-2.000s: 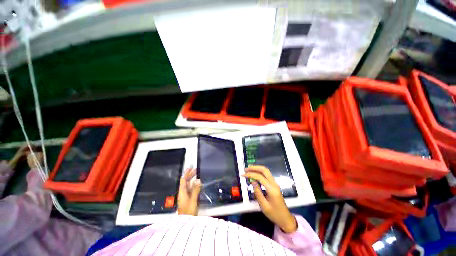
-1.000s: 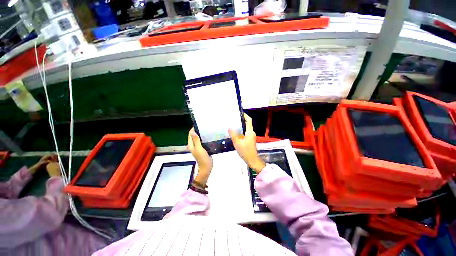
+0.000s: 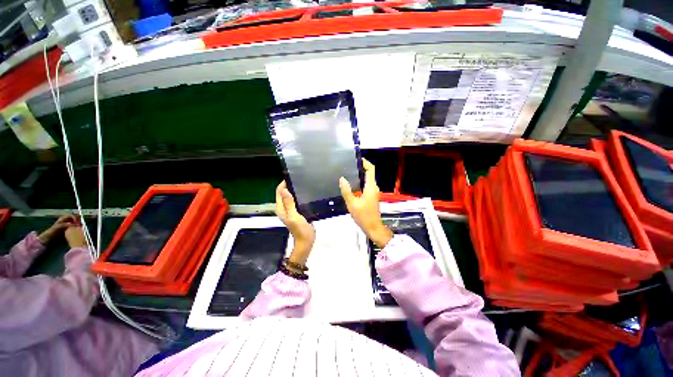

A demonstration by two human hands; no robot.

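A tablet (image 3: 317,154) is held up, tilted, above the white three-slot foam tray (image 3: 338,283). Its screen shows a greyish picture. My left hand (image 3: 297,221) grips its lower left edge. My right hand (image 3: 363,206) grips its lower right edge, with the thumb over the lower screen. The tray's middle slot is bare white. A dark tablet (image 3: 251,269) lies in the left slot, partly behind my left sleeve. Another tablet (image 3: 404,230) lies in the right slot, partly hidden by my right forearm.
Red single-slot trays are stacked at left (image 3: 159,232) and tall at right (image 3: 579,202). A red multi-slot tray (image 3: 459,193) lies behind. Paper sheets (image 3: 480,96) hang from the shelf. White cables (image 3: 98,162) hang at left, by another person's hands (image 3: 65,230). More red trays lie low at right.
The tablet has been lifted from the middle slot and raised in both hands. Its screen went from dark to white, now greyish. The left-slot tablet's screen turned white, then dark again.
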